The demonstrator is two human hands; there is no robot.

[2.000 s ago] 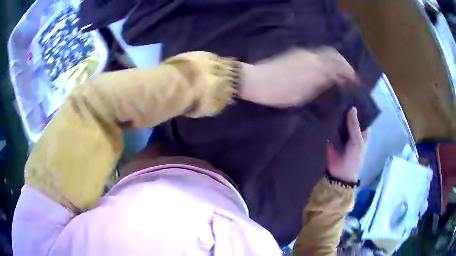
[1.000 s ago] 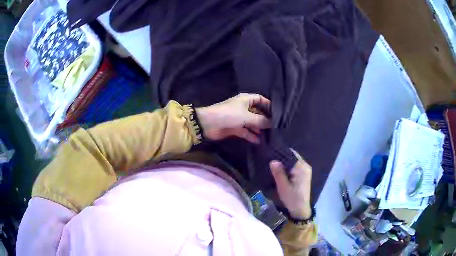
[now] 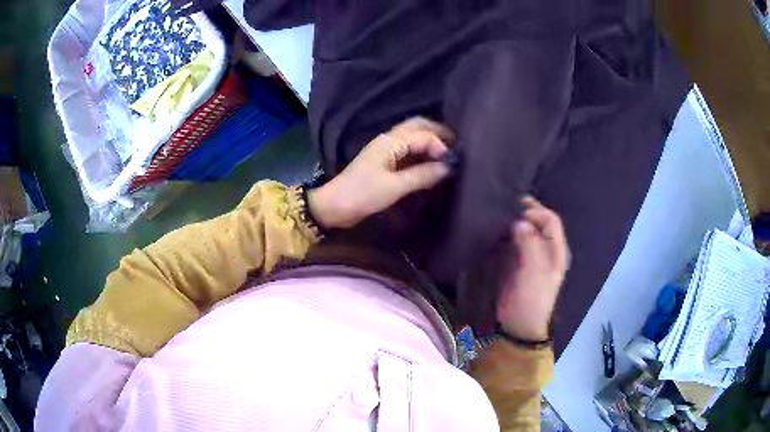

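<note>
A dark plum garment (image 3: 608, 169) lies across the white table and hangs over the edge nearest me. A narrow panel or sleeve of the same cloth (image 3: 498, 126) lies on top between my hands. My left hand (image 3: 380, 173) pinches the cloth at the panel's left edge with thumb and fingertips; a small dark spot shows at the fingertips, too blurred to name. My right hand (image 3: 536, 261) is at the panel's right side, fingers bent against the cloth and slightly blurred. No tool can be made out in it.
A white-lined red basket (image 3: 181, 135) with blue-white print and pale yellow cloth stands at the left. White papers (image 3: 722, 304) lie at the table's right. Dark snips or a similar tool (image 3: 608, 348) and small clutter lie near them. Brown board or cloth is at upper right.
From reaching across to the right, my left hand has come back left and now pinches the cloth. My right hand has moved left, then slightly up. The narrow panel now lies between them.
</note>
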